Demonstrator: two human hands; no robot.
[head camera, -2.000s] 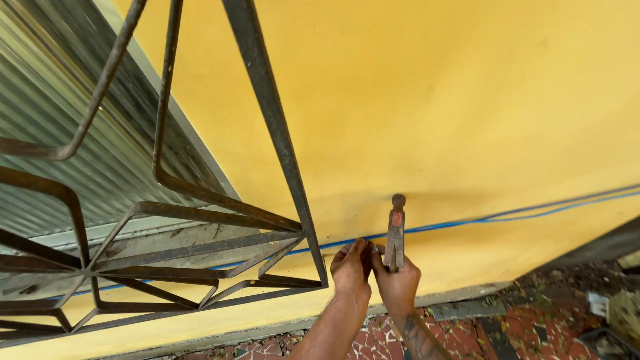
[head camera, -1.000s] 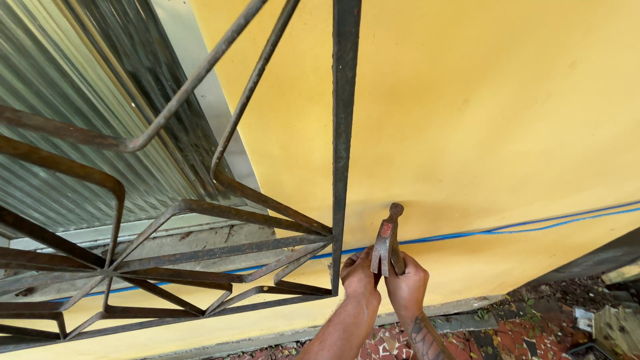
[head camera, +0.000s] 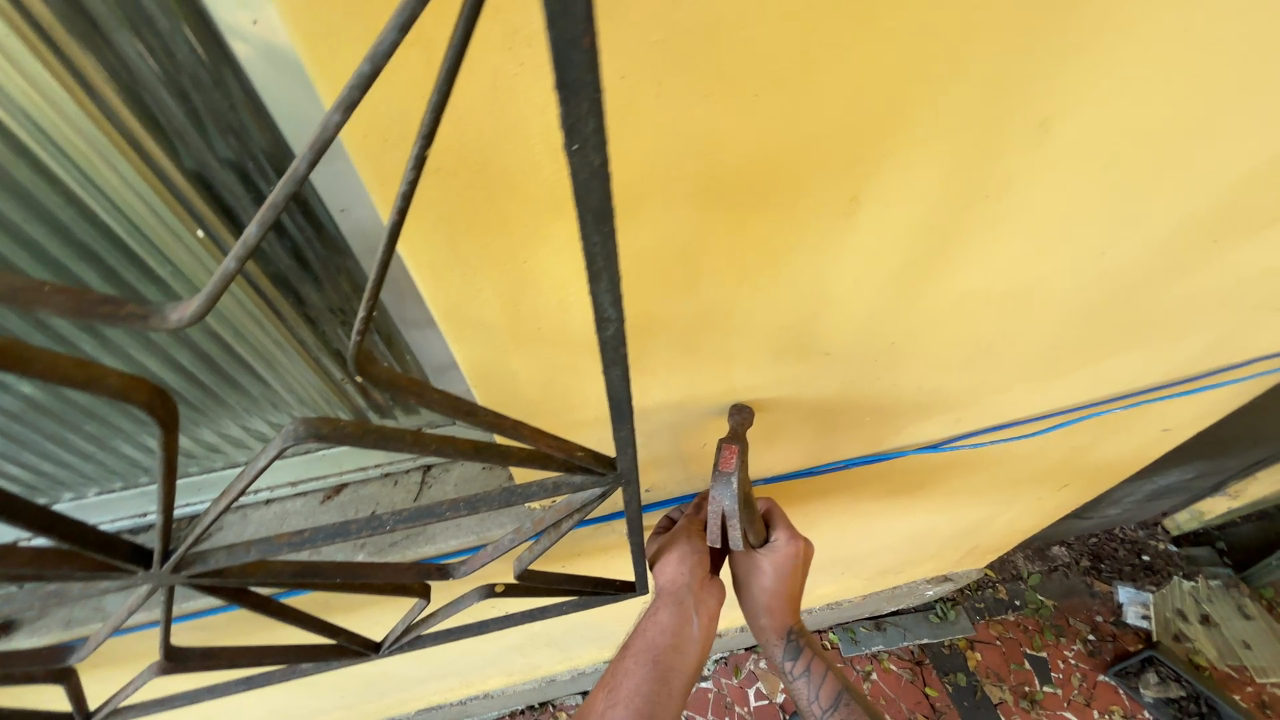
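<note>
A rusty claw hammer with a red mark on its head is in my right hand, its striking face pointing up and its claw toward me. Close beside it on the left, my left hand has its fingers bent in against the blue cables along the yellow wall. Whether those fingers pinch a cable or a small fastener is hidden by the hand and the hammer head. The hammer's handle is mostly out of sight.
A dark metal window grille stands out from the wall just left of my hands, before a ribbed glass window and its concrete sill. Below lie a broken-tile floor, loose panels and a dark container.
The hammer head, right of my left hand two seconds ago, has come over beside and partly in front of it. Both hands stay at the blue cables.
</note>
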